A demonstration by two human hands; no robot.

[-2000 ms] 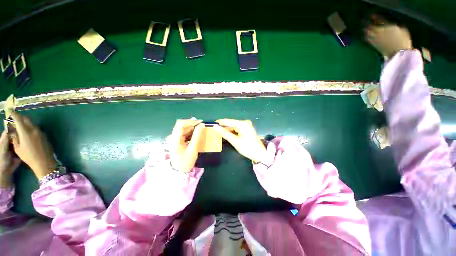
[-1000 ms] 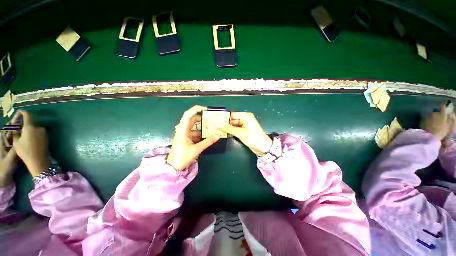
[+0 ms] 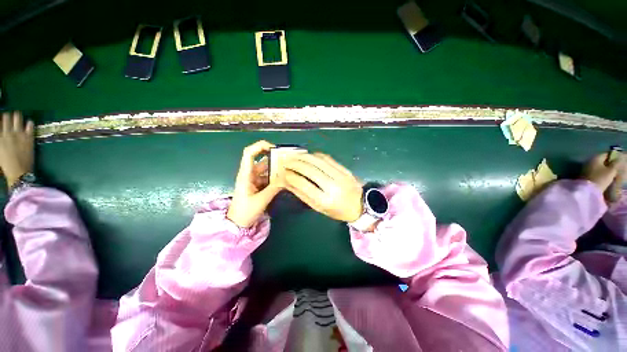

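Observation:
My left hand (image 3: 252, 184) holds a small dark housing with a pale square sheet (image 3: 278, 161) on its face, a little above the bench in front of me. The fingers and thumb grip its left side. My right hand (image 3: 323, 184) lies over the sheet and the right side of the housing, its fingers stretched flat across it. The back of this hand is up and hides most of the housing. Whether the right fingers grip the sheet or only press on it cannot be told.
Beyond the edge strip (image 3: 309, 117), the green belt (image 3: 357, 75) carries several housings, some with window frames (image 3: 273, 58). Pale sheets (image 3: 524, 130) lie against the strip at right, with more (image 3: 535, 180) nearer the right neighbour's arm (image 3: 557, 227). A left neighbour's hand (image 3: 16, 148) is at the strip.
My right hand has turned over and spread across the sheet, showing a wristwatch. The housings on the belt have moved left. The left neighbour's hand has moved up to the strip.

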